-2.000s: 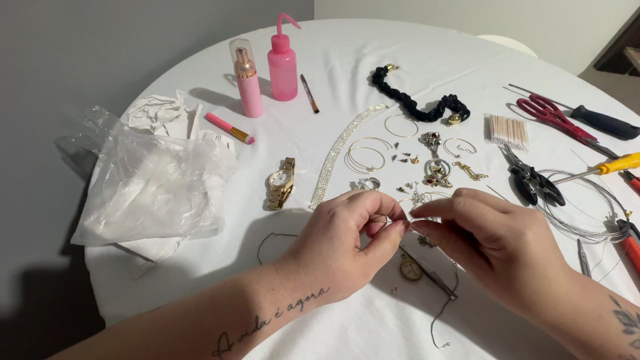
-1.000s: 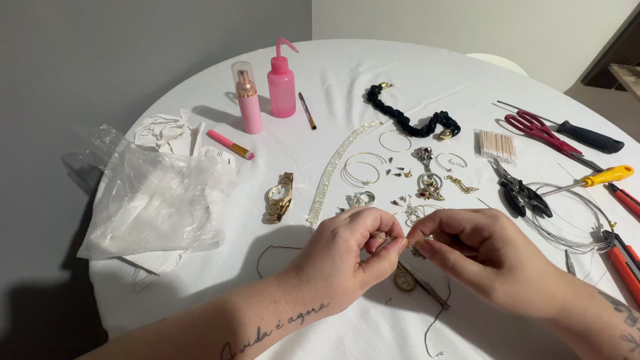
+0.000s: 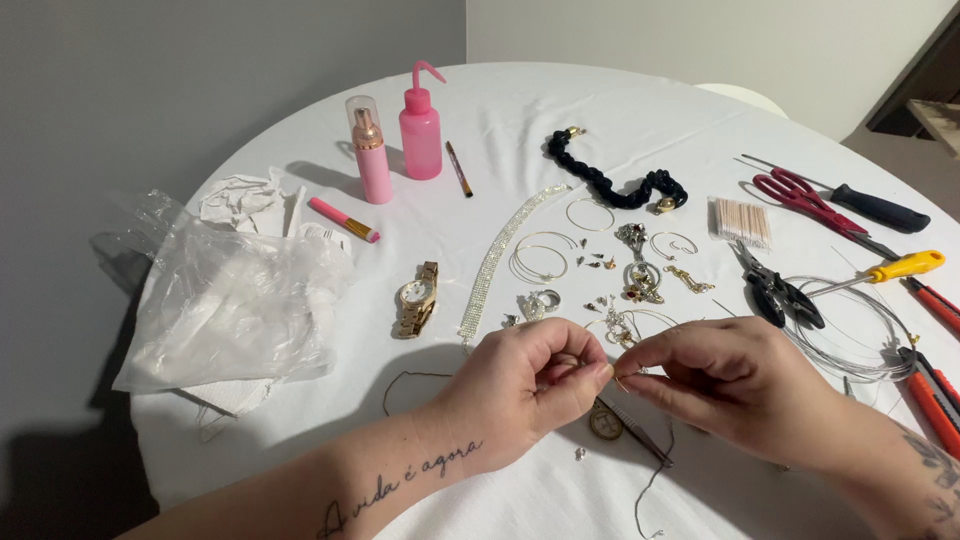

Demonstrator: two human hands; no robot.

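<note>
My left hand [image 3: 544, 382] and my right hand [image 3: 720, 367] meet fingertip to fingertip low in the view. Between them they pinch a small, thin gold-coloured piece [image 3: 620, 381], too small to name. Under the fingers lie a round pendant [image 3: 605, 421] and metal tweezers [image 3: 637, 431], partly hidden by my left hand. A thin dark chain [image 3: 670, 431] runs beside the tweezers' end. Just beyond my hands are a rhinestone choker [image 3: 501, 255], a gold-coloured wristwatch [image 3: 418, 300], hoops [image 3: 541, 257], rings [image 3: 550, 301] and small earrings.
Left stands a plastic bag [image 3: 232, 300] over white paper. Behind are a pink pump bottle [image 3: 371, 157], a pink wash bottle [image 3: 421, 135] and brushes [image 3: 341, 218]. Right lie pliers [image 3: 780, 289], red scissors [image 3: 806, 199], screwdrivers [image 3: 911, 266], coiled wire [image 3: 847, 364] and cotton swabs [image 3: 741, 223]. A black braided necklace [image 3: 607, 187] lies behind.
</note>
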